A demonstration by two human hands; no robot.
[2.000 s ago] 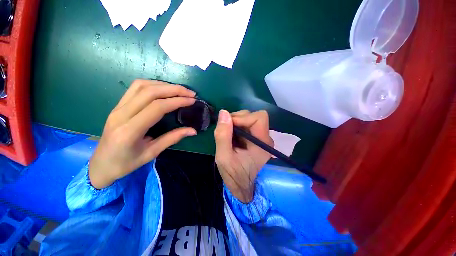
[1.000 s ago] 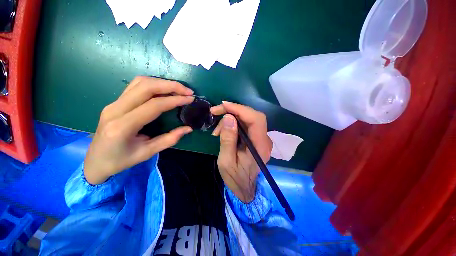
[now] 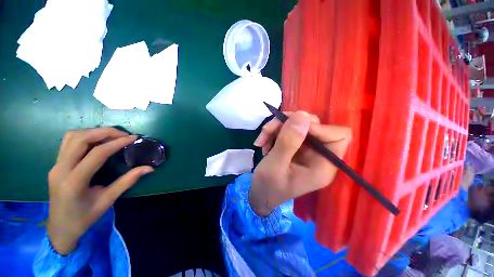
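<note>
My left hand (image 3: 89,178) holds a round, black-rimmed lens assembly (image 3: 145,152) by its edge, between thumb and fingers, over the green table. The lens is dark and shiny with a purple glare. My right hand (image 3: 300,159) holds a thin black stick (image 3: 352,172) like a pen. The stick's pointed tip is in front of the white squarish bottle (image 3: 238,103), in line with its top; I cannot tell if they touch. The bottle's round flip lid (image 3: 247,47) is hinged open. A small white wipe (image 3: 229,163) lies between my hands, near the table's front edge.
Two piles of white wipes (image 3: 67,40) (image 3: 138,76) lie further back on the green table (image 3: 189,127). A tall stack of red-orange foam trays (image 3: 374,108) stands at the right, with dark lenses in some pockets. People and shelves show at the far right.
The view has turned right, bringing the tray stack fully in. My right hand has moved away from the lens towards the bottle, with the stick. My left hand still holds the lens.
</note>
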